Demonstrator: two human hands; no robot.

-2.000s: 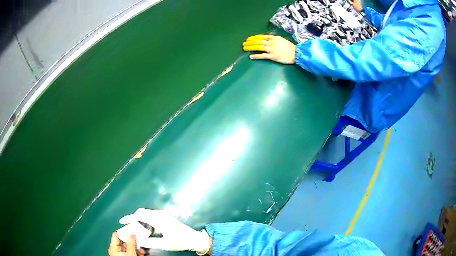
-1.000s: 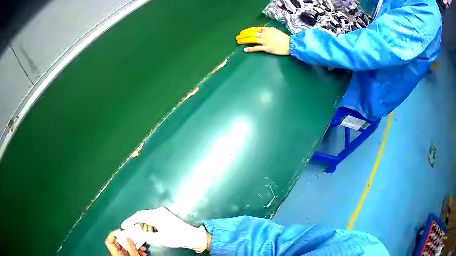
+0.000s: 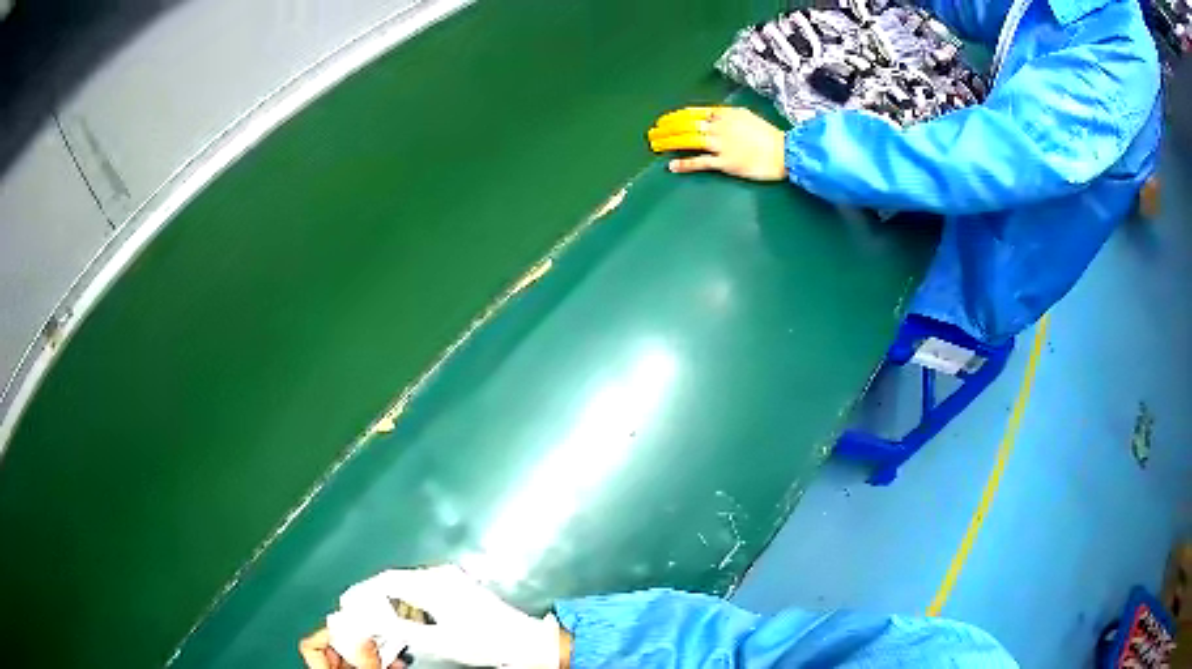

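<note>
My right hand (image 3: 451,621), in a thin white glove, is low in the picture near the bottom edge. My left hand (image 3: 318,648) is bare and mostly cut off by the bottom edge; only some fingers show. The hands meet around a small white piece, perhaps folded paper (image 3: 353,630), with the bare fingers around it and the gloved fingers against it. White on white makes its outline hard to tell.
The glossy green bench (image 3: 588,327) borders a darker green conveyor belt (image 3: 327,235). A neighbouring worker's hand with yellow fingertips (image 3: 726,141) rests at the bench edge beside a clear bag of small parts (image 3: 850,65). A blue stool (image 3: 902,431) stands at right.
The view has shifted a little, so the bench and neighbour appear lower and further right. My hands stay together, sitting slightly lower, with less of my bare hand showing.
</note>
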